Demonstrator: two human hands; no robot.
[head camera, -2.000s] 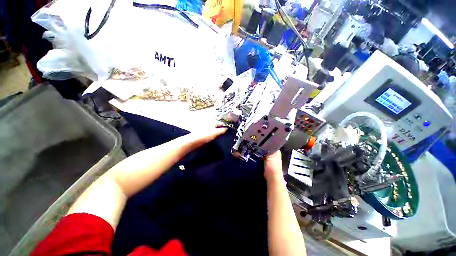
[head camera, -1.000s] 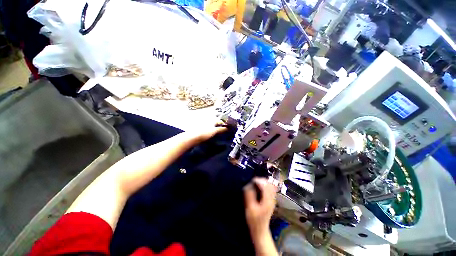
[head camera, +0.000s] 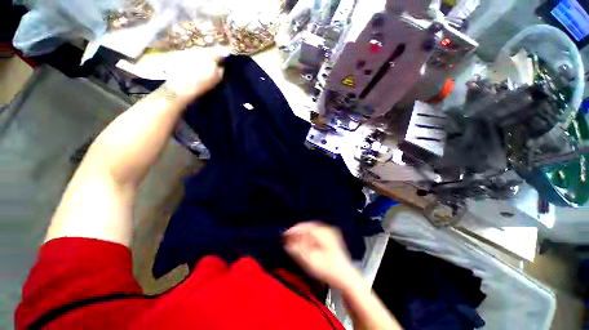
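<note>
A dark navy garment (head camera: 265, 161) lies across the front of the machine and over the wearer's lap. My left hand (head camera: 201, 76) grips its upper left edge, beside the machine head. My right hand (head camera: 316, 250) is blurred on the lower part of the garment; whether its fingers hold cloth is unclear. A small light button (head camera: 248, 106) shows on the cloth near the top. The sewing machine head (head camera: 381, 64) stands right of the garment. The small metal clamp parts (head camera: 326, 138) low on the head are beside the cloth's edge.
A grey bin (head camera: 45, 161) is on the left. A white bin (head camera: 539, 293) with dark garments (head camera: 426, 283) is at lower right. Button heaps (head camera: 194, 35) lie at the top left. The green bowl feeder (head camera: 571, 169) and the control box screen (head camera: 573, 19) are at the right.
The garment has come away from under the machine head, leftward and towards the wearer. My left hand moved up and left with its edge; my right hand moved down. The view has tilted down, showing the white bin.
</note>
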